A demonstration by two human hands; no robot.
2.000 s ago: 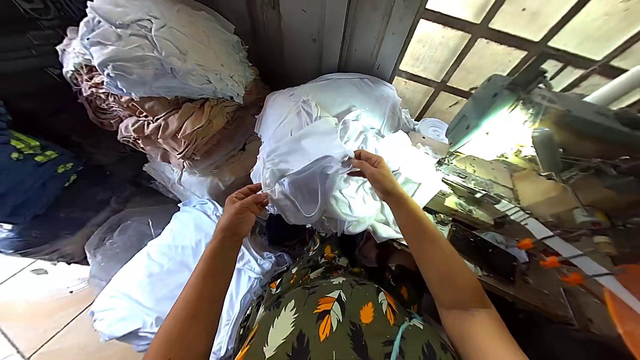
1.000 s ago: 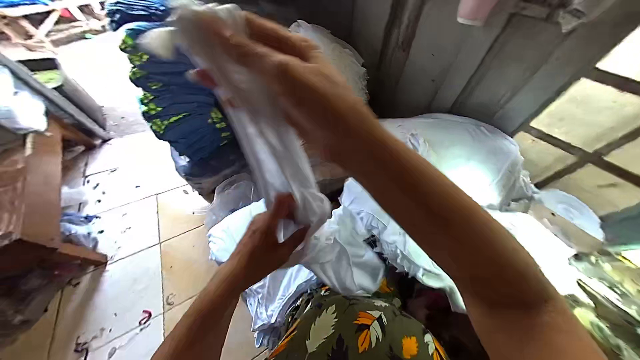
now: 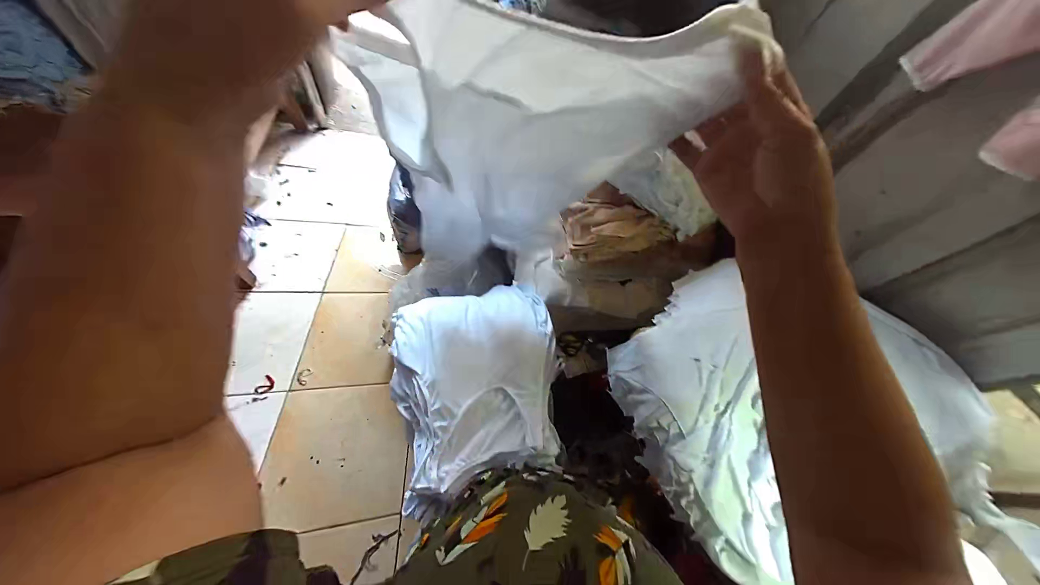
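A white cloth garment hangs spread between my raised hands, its top edge sagging in a curve. My right hand grips its upper right corner, fingers partly behind the cloth. At the upper left, my left hand is at the other upper corner; the frame edge cuts it off and most of its fingers are hidden. Below the garment, a stack of white garments lies just in front of my lap. A larger pile of white garments is to the right, partly behind my right forearm.
Tan and pale folded cloth lies behind the hanging garment. Tiled floor with scraps and thread bits extends at left. A grey panelled wall stands at right, with pink cloth hanging before it.
The white cloth, bunched between my hands a second ago, is now spread open in the air. Both hands have moved apart. The view has swung left since the earliest frame.
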